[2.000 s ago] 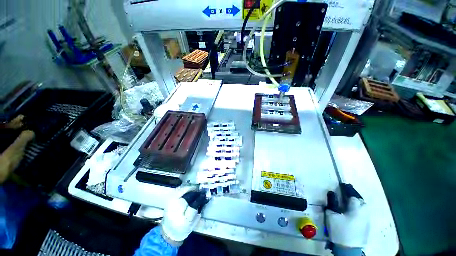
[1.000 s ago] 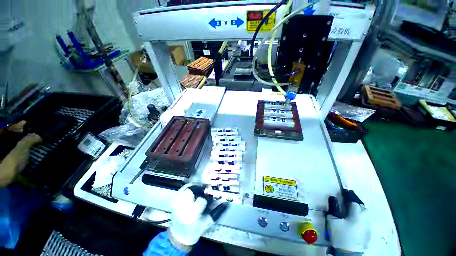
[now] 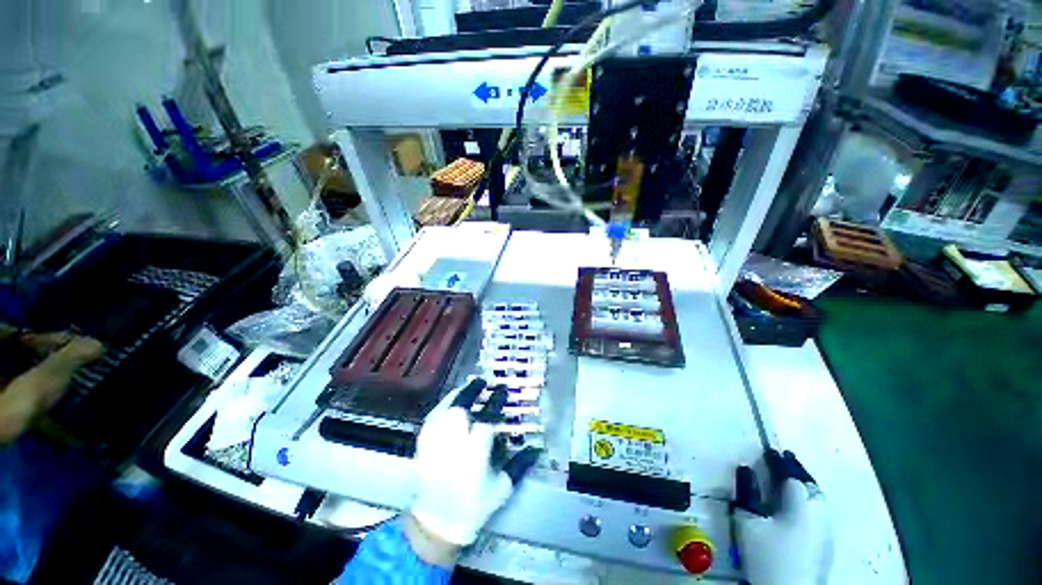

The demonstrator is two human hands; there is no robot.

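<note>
My left hand (image 3: 463, 463), in a white glove with black fingertips, reaches over the near end of the row of white-silver workpieces (image 3: 514, 354). Its fingers are apart at the parts; whether it grips one cannot be told. My right hand (image 3: 783, 520), gloved alike and slightly blurred, rests at the machine's front right edge; its palm side is hidden. The left fixture (image 3: 406, 343) is dark red-brown with long bare slots. The right fixture (image 3: 626, 314) holds several white parts below the machine head's blue tip (image 3: 618, 232).
The emergency stop (image 3: 694, 551) and two start buttons (image 3: 591, 526) are on the front panel. A white-rimmed small-parts tray (image 3: 189, 448) and a black tote (image 3: 246, 269) are at left, where another person's hand (image 3: 51, 371) reaches in. A green mat (image 3: 914, 423) lies at right.
My left hand has moved from the front edge forward onto the near workpieces. The machine head has shifted left, and the right fixture shows nearer the front. My right hand has stayed about where it was.
</note>
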